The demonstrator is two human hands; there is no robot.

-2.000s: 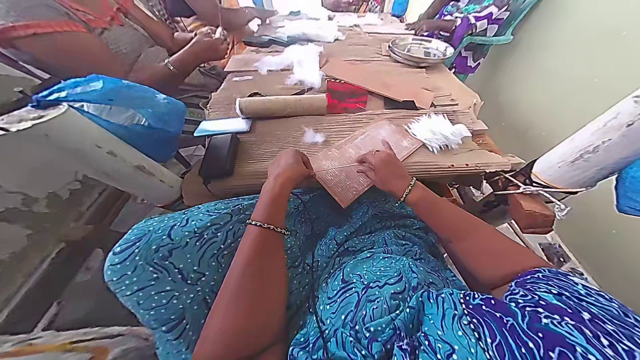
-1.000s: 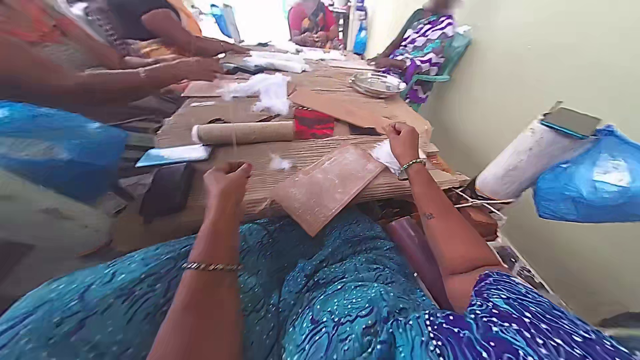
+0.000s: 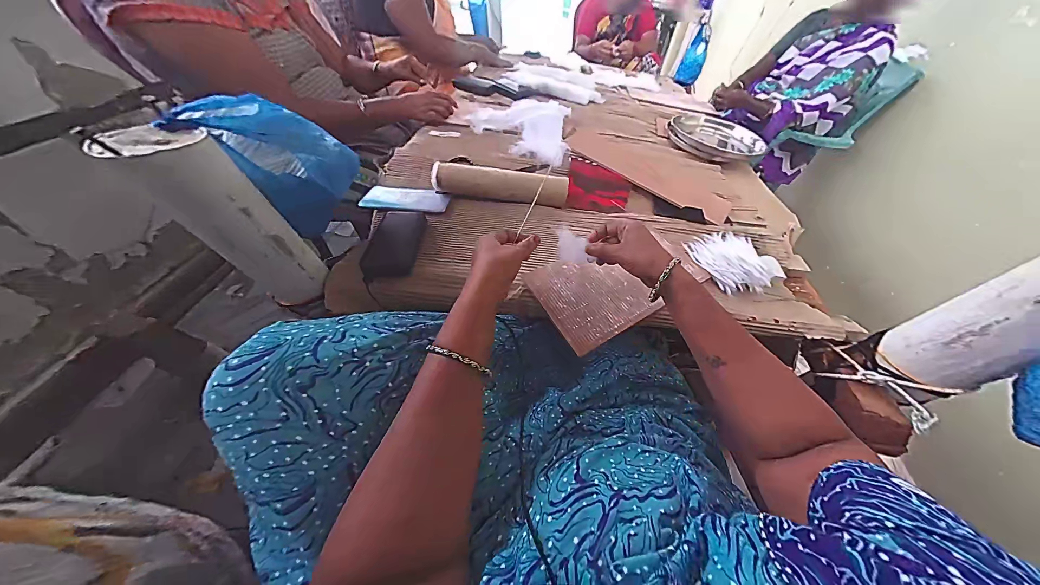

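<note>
My left hand pinches a thin pale stick, which rises from the fingertips toward the cardboard tube. Just right of it, my right hand has thumb and finger closed at a small tuft of white cotton. Below both hands a brown rectangular board lies at the near edge of the cardboard-covered table, one corner over my lap. A pile of white cotton wicks rests right of my right wrist. Loose cotton lies beyond the tube.
Across the table lie a cardboard tube, red cloth, a dark case, a light blue packet and steel plates. Several people sit around it. A blue plastic bag hangs left; a white pole stands right.
My right hand has moved from beside the wick pile to the small cotton tuft near my left hand. Two seconds ago both hands were on the board.
</note>
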